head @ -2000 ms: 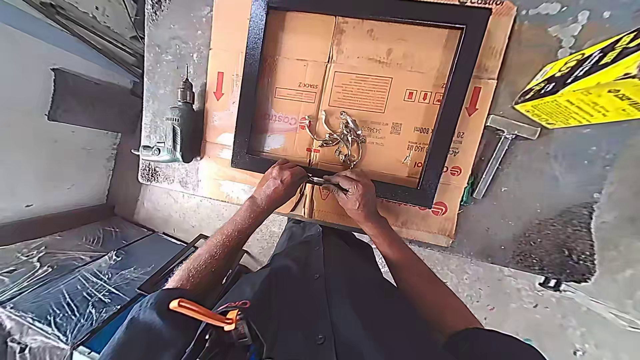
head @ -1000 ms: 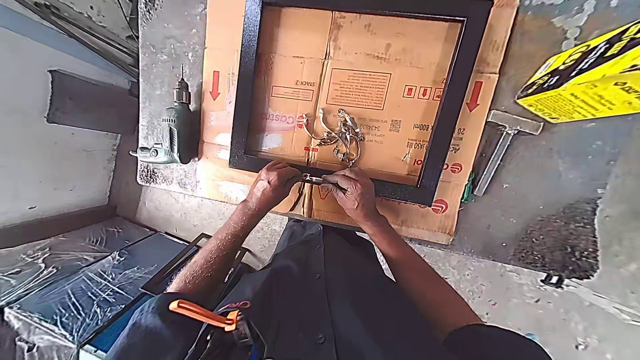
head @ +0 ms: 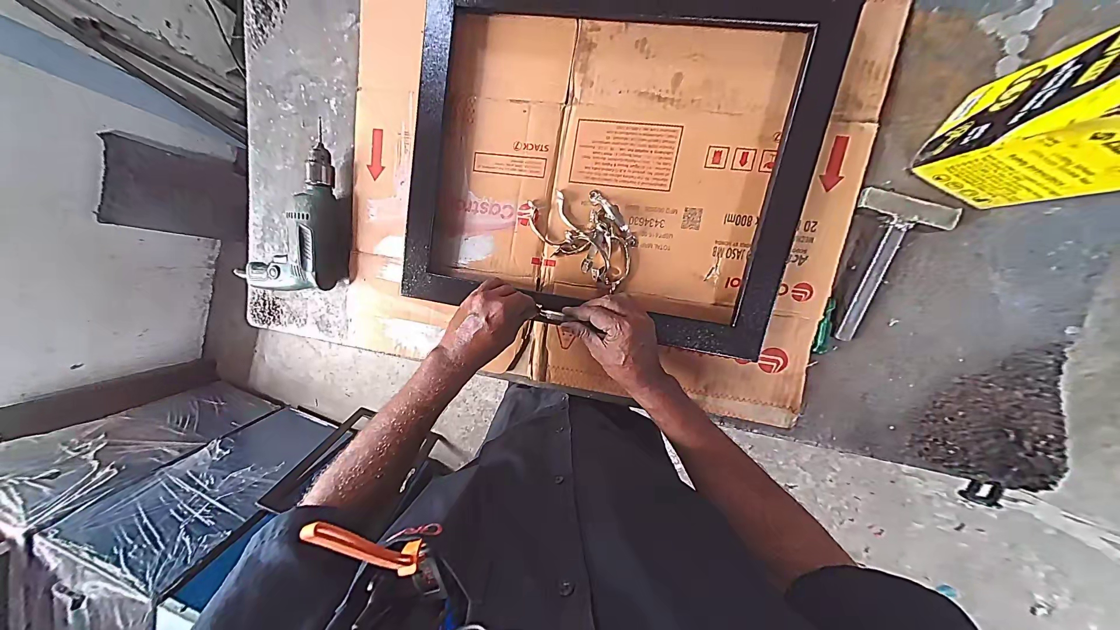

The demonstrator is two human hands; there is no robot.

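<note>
My left hand (head: 490, 321) and my right hand (head: 619, 339) pinch the two ends of a small metal part (head: 551, 316), just over the near rail of a black rectangular frame (head: 700, 336). What kind of part it is cannot be told, as my fingers hide its ends. Inside the frame, a little beyond my right hand, lies a tangled heap of shiny metal fittings (head: 595, 241). The frame rests on a flattened cardboard box (head: 612, 87) with printing on it.
A green power drill (head: 308, 229) lies left of the cardboard. On the right are a metal hammer (head: 882, 262), a green-handled tool (head: 824, 327) and a yellow and black box (head: 1024, 122). Plastic-wrapped panels (head: 201, 499) stand low at the left, beside the worktable (head: 980, 289).
</note>
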